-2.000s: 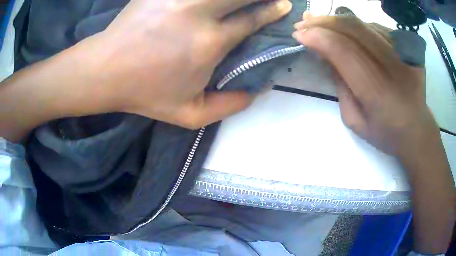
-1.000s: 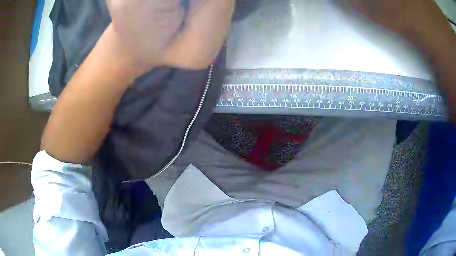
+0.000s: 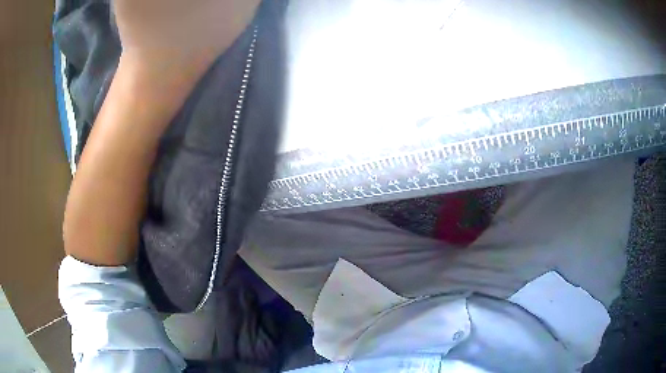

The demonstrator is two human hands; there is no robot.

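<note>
A dark grey garment hangs over the table edge at the left and reaches down beside the wearer's lap. A pale toothed zipper line runs down it near its right edge, from the top to the lower tip. My left hand is at the top edge over the garment, cut off by the picture's edge; its fingers are out of view, so its grip is hidden. My right hand is not in view.
The white table top fills the upper right. A grey measuring tape lies along its front edge. Below are the wearer's grey-clad legs, a light blue shirt, speckled floor and a red object.
The view has dropped and shifted, so the sewing area at the top is out of sight. The left hand now sits at the upper edge, and the right hand and arm have left the picture.
</note>
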